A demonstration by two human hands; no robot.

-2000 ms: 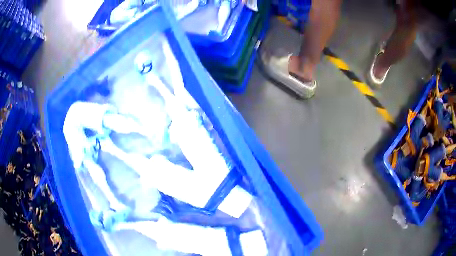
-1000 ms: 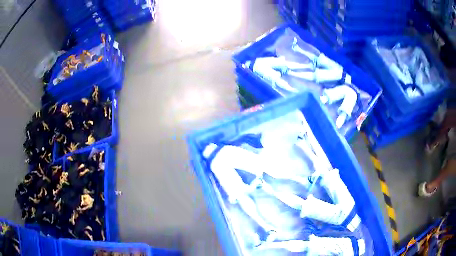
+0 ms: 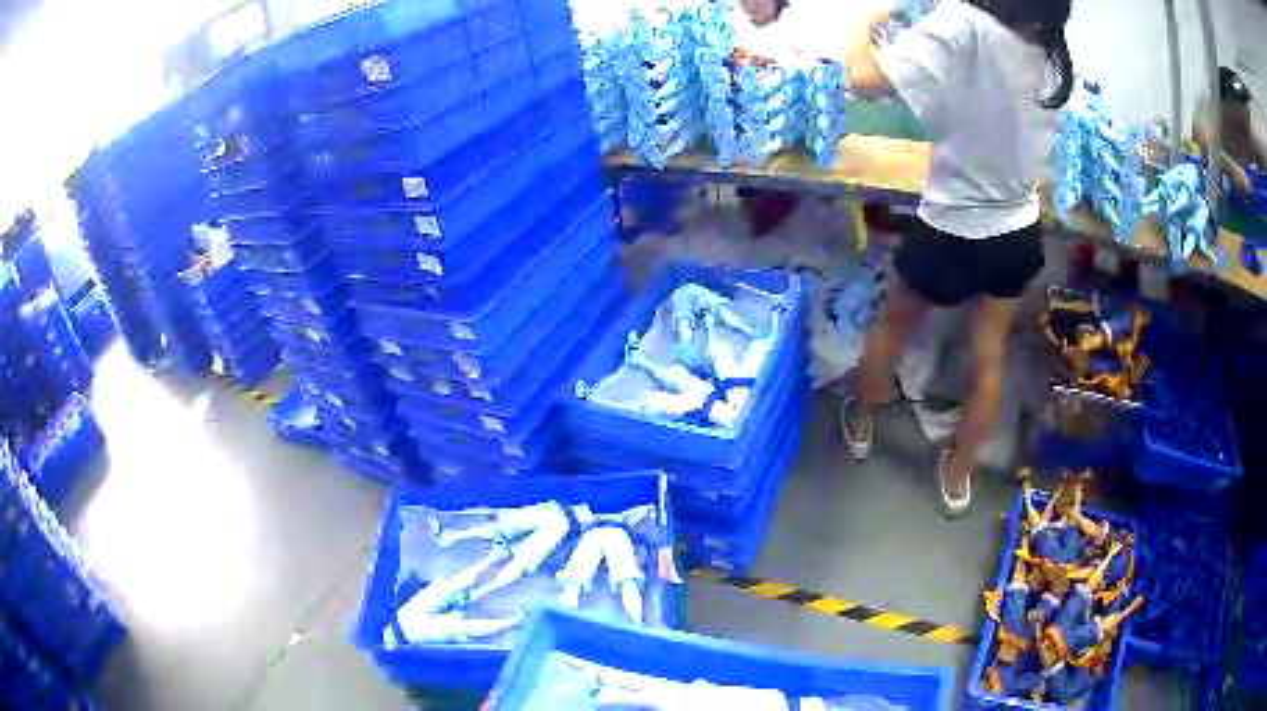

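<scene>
A blue turnover crate (image 3: 556, 636) is at the bottom centre, cut off by the lower edge. White limb parts (image 3: 723, 695) lie in it. Just behind it, a second blue crate (image 3: 373, 590) holds large white limb parts with dark bands (image 3: 479, 572). The near crate overlaps this crate's front right corner in the view. I cannot see my left hand or my right hand; neither shows in the picture.
Tall crate stacks (image 3: 486, 208) stand left of centre. Another stack (image 3: 757, 445) holds white limbs on top. A person (image 3: 973, 153) stands at a bench (image 3: 889, 156) with pale-blue figures. Orange-and-blue figures (image 3: 1063, 597) fill a crate at right. Yellow-black tape (image 3: 834, 607) crosses the floor.
The view has swung right and up. The near crate now shows only at the bottom edge, and the tall stacks, bench and standing person have come into view.
</scene>
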